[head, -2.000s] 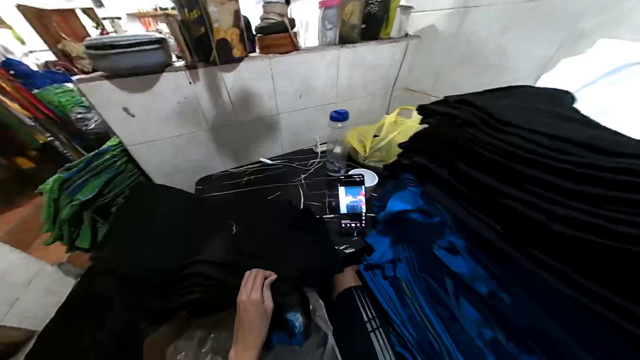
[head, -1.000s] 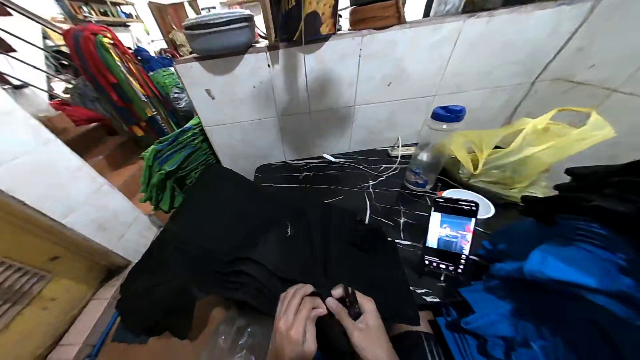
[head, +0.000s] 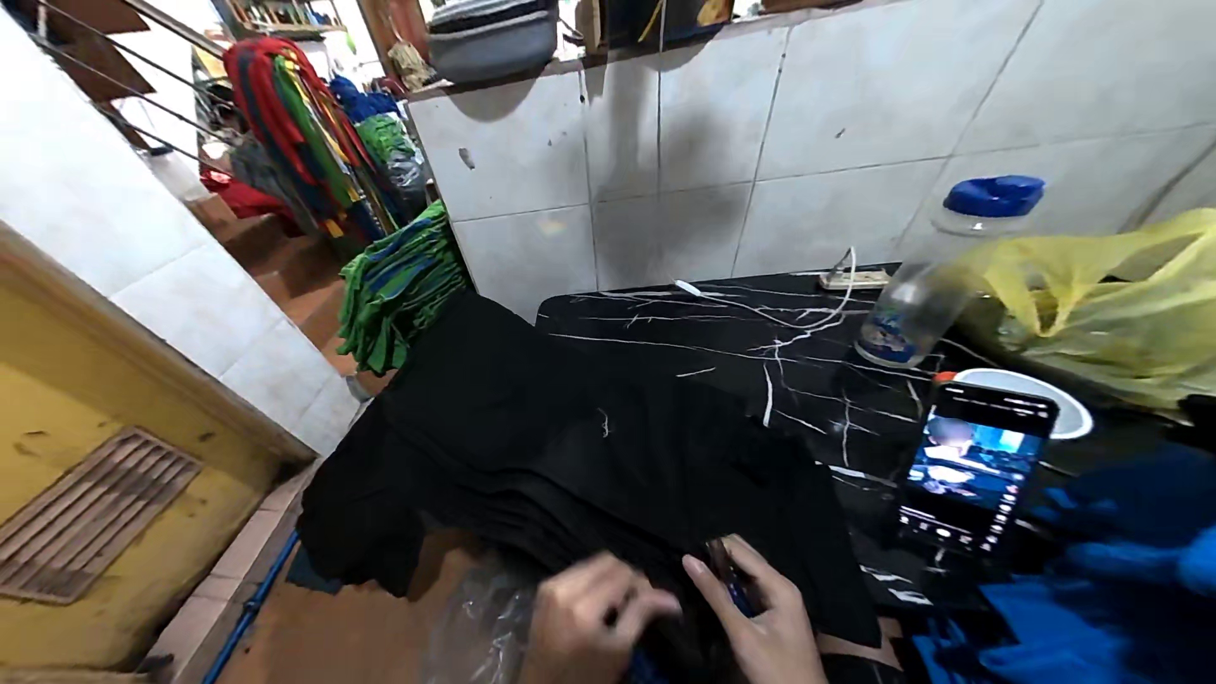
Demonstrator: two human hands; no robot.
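A stack of black cloth pieces point(head: 570, 427) lies over the near left part of a black marble-patterned table point(head: 665, 332). At its near edge is my left hand point(head: 594, 617), blurred, with thumb and fingers bent close together; whether it pinches cloth cannot be told. Just to its right, my right hand point(head: 760, 608) holds a small dark tool point(head: 730, 575), perhaps thread snips, between thumb and fingers. Dark cloth lies below and between the hands, partly hidden by them. Right of the stack a smartphone point(head: 978, 465) with a lit screen leans upright.
Behind the phone are a white lid or dish point(head: 1064, 408), a clear bottle with a blue cap point(head: 912, 304) and a yellow plastic bag point(head: 1102, 313). Blue cloth point(head: 1121, 589) is heaped at the right. A white cable point(head: 807, 328) crosses the table. Green cloths point(head: 404, 285) hang beyond the left side.
The view has swung left. My right hand, hidden two seconds ago, came into view with the small dark tool. My left hand now sits slightly apart from it.
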